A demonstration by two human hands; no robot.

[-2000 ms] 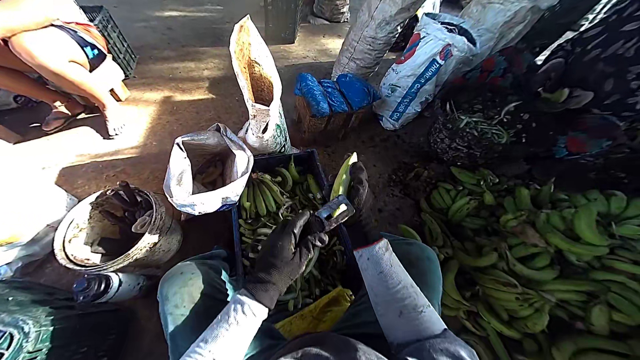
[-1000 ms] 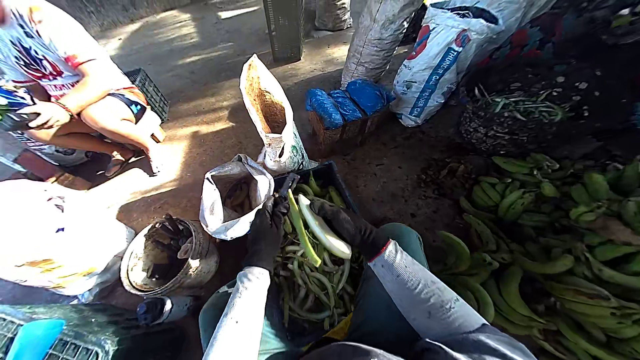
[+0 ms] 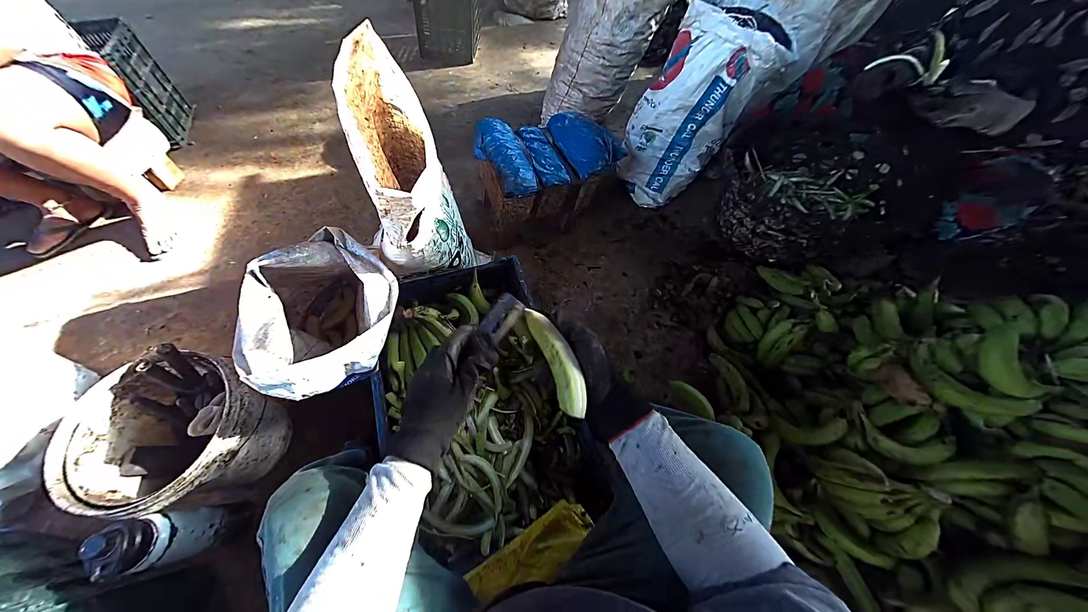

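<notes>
Both hands wear dark gloves over a blue crate (image 3: 514,280) between my knees. My right hand (image 3: 602,382) grips a plantain (image 3: 557,361), partly peeled and pale green. My left hand (image 3: 450,374) is closed on a small peeling tool (image 3: 501,316), whose tip is near the plantain's upper end; its exact kind is unclear. Beneath my hands the crate holds long strips of peel (image 3: 489,459) and a bunch of green plantains (image 3: 416,344) at its left side. A yellow plastic piece (image 3: 531,552) lies at the crate's near end.
An open white sack (image 3: 319,382) and a taller sack (image 3: 442,221) stand by the crate. A bucket (image 3: 263,429) and a bottle (image 3: 183,535) are at left. Green plantains (image 3: 918,476) are heaped at right. Blue bundles (image 3: 544,157) sit ahead. Another person's leg (image 3: 76,157) shows upper left.
A long strip of peel hung between my hands one second ago and is no longer there. The tool is now near the plantain's upper end. The view has shifted.
</notes>
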